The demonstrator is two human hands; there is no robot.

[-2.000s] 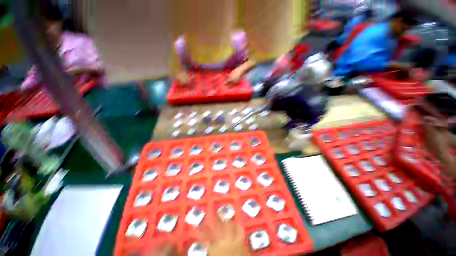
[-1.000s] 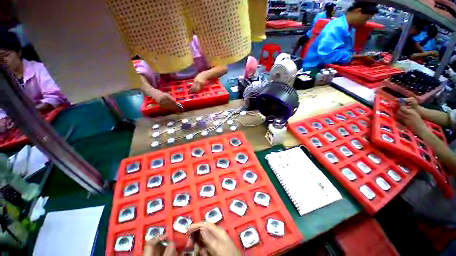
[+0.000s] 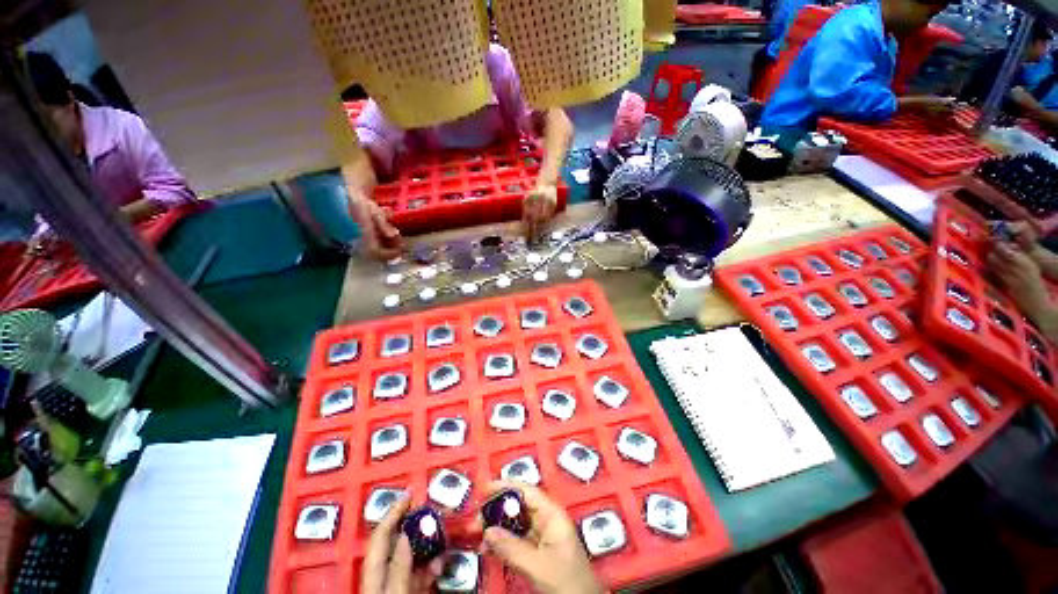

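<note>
A red-orange tray (image 3: pixel 304 435) lies in front of me, its square pockets mostly holding silver-edged watch bodies with round discs facing up. My left hand (image 3: pixel 392 557) holds one watch body (image 3: pixel 425 531) over the near part of the tray, its dark glossy face up. My right hand (image 3: pixel 545 543) holds another watch body (image 3: pixel 506 513) between thumb and fingers, also dark face up with a bright reflection. The two units are side by side and apart. Another watch body (image 3: pixel 458 571) lies in the tray just below and between my hands.
Spiral notebook (image 3: pixel 748 406) and a second filled tray (image 3: pixel 725 279) are at right, where a person's hands hold a tilted tray (image 3: pixel 946 290). Beyond are white charging discs (image 3: pixel 468 290), a bottle (image 3: pixel 681 290) and a black fan (image 3: pixel 696 209). A record sheet (image 3: pixel 180 516) lies left. Yellow sheets (image 3: pixel 400 58) hang overhead.
The view has steadied and shifted. My hands, close together over the tray a second ago, are now a little apart, each clearly showing a dark-faced unit. The person opposite has reached toward the charging discs.
</note>
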